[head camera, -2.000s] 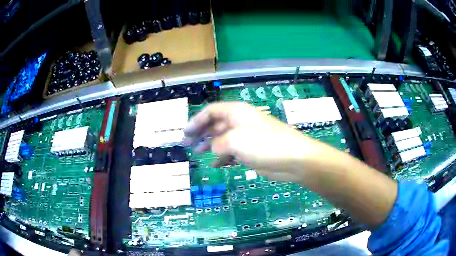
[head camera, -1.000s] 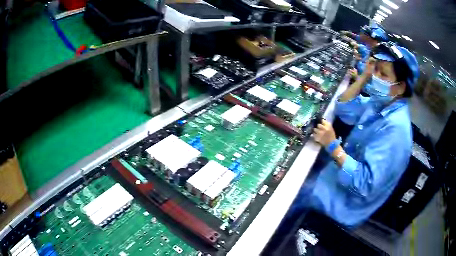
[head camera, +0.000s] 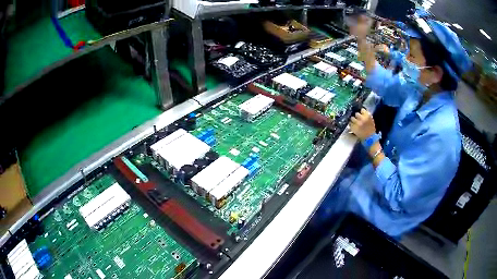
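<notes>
Neither of my hands is in the picture. Nearest in front of me lies a green circuit board (head camera: 131, 245) with a white block (head camera: 106, 204) on it, cut off by the lower left edge. A second board (head camera: 272, 143) lies beyond it, with two groups of white blocks (head camera: 219, 177), blue blocks (head camera: 252, 163) and black round parts (head camera: 191, 167). A red-brown crossbar (head camera: 182, 218) runs between the two boards. Another crossbar (head camera: 297, 106) lies at the second board's far end.
The white conveyor rail (head camera: 297, 210) runs along the right. A person in a blue coat (head camera: 419, 147) sits beside it, one hand raised. A black crate (head camera: 376, 256) holds small white parts. A green shelf (head camera: 87, 120) and carton (head camera: 12, 188) stand left.
My view has swung right along the line, and the bare forearm and hand over the board have left the picture. The seated person's far hand has moved from near the face out over the line.
</notes>
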